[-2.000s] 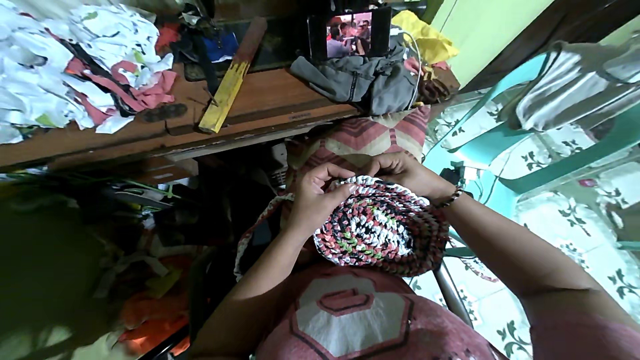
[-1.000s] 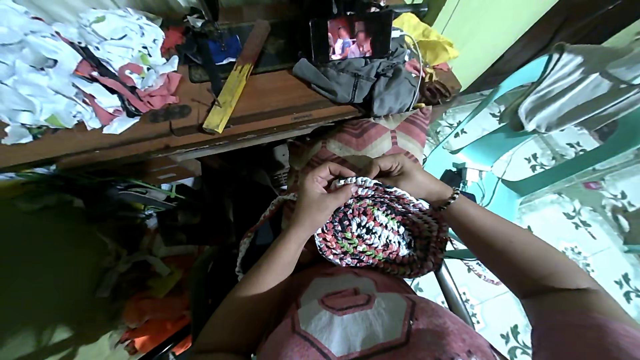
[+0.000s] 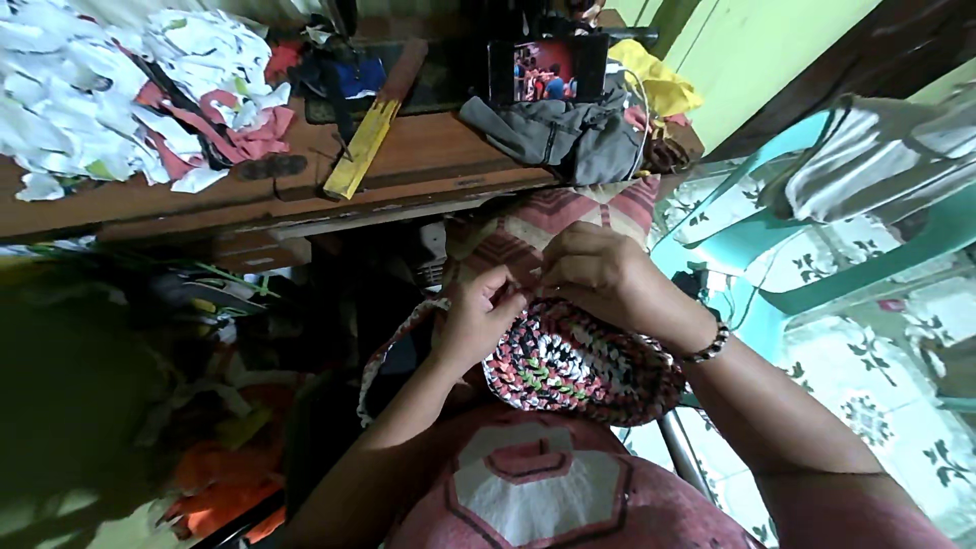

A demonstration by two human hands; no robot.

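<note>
An oval mat of braided fabric strips (image 3: 579, 362), in red, black, white and green, lies over my lap. My left hand (image 3: 480, 313) pinches its upper left edge between thumb and fingers. Close beside it, my right hand (image 3: 598, 278) has its fingers bent at the mat's top edge, the fingertips near my left thumb; whether it holds a tool or a strand is hidden. From my left hand a loose braided strip (image 3: 381, 354) loops down at the left. Behind both hands rests a patterned red and beige cushion (image 3: 526, 221).
The wooden table (image 3: 435, 145) ahead bears white and red fabric scraps (image 3: 84, 91), a yellow-painted wooden stick (image 3: 370, 137), grey cloth (image 3: 564, 133) and a phone (image 3: 547, 70) with a cable. A turquoise plastic chair (image 3: 751, 297) with draped cloth (image 3: 884, 164) stands at the right. Orange cloth (image 3: 229, 488) lies lower left.
My right hand has lifted and turned at the mat's top edge, with its fingers now more bent. My left hand stays at the edge. The picture on the phone differs.
</note>
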